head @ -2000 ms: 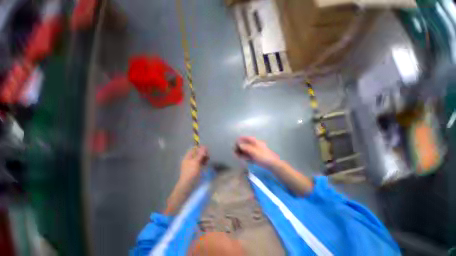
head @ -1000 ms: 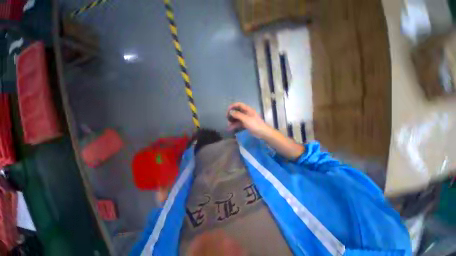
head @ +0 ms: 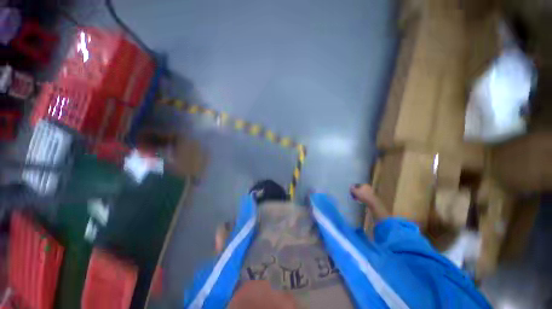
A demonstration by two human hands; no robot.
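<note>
My right hand [head: 363, 193] is small and blurred at the right of centre, beside the cardboard boxes. Its fingers are curled around a small dark piece [head: 355, 191]. My left hand [head: 221, 238] is low at the left, partly hidden by the blue jacket and blurred. I cannot tell whether it holds anything.
Grey floor [head: 272, 66] runs ahead with yellow-black tape [head: 257, 130]. Stacked cardboard boxes [head: 414, 114] line the right, with a white bag [head: 501, 93]. Red crates [head: 100, 78] stand at the upper left. A green-matted bench [head: 130, 208] at the left carries red trays [head: 109, 280].
The view has moved along the floor; the red stool has left the picture, and crates and a bench corner have come in at left. My right hand is farther right, my left hand low beside the jacket.
</note>
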